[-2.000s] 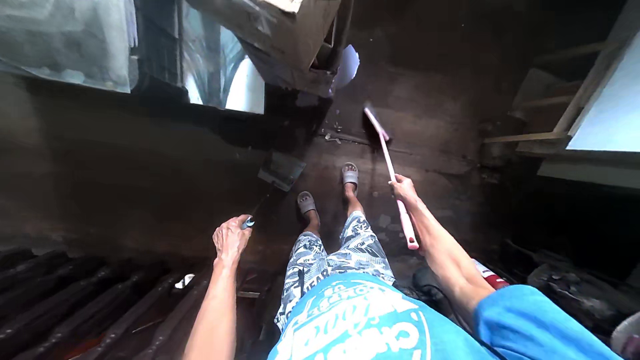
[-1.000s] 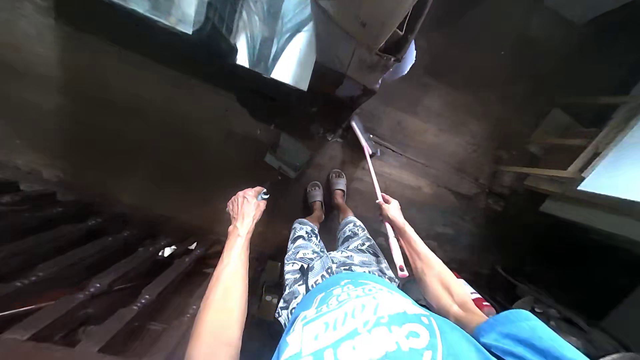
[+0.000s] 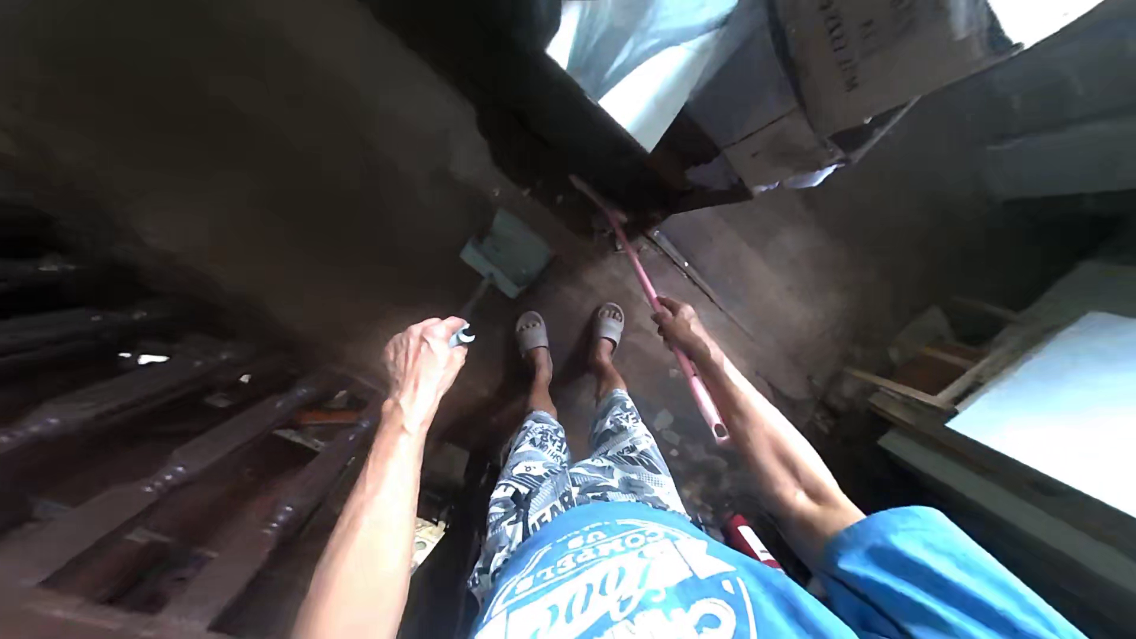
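My left hand (image 3: 426,359) is closed around the handle of a long-handled dustpan (image 3: 510,253), whose pale grey-green pan rests on the floor ahead of my left foot. In my right hand (image 3: 682,327) is the pink pole of a broom (image 3: 641,275). The pole slants forward and left, and its far end reaches the dark floor beside the cardboard boxes. The broom's head is hard to make out in the shadow. Its hollow rear end points back past my right forearm. The pan and the broom's far end are apart.
Cardboard boxes (image 3: 763,142) with plastic sheeting (image 3: 657,80) stand ahead. A dark wooden balustrade (image 3: 222,444) runs along the left. At the right is a wooden structure with a white panel (image 3: 1056,399). A red object (image 3: 750,540) and small debris lie near my right leg.
The broom's far end has swung left, into the shadow by the boxes. My feet have moved apart since one second ago. The view has turned noticeably.
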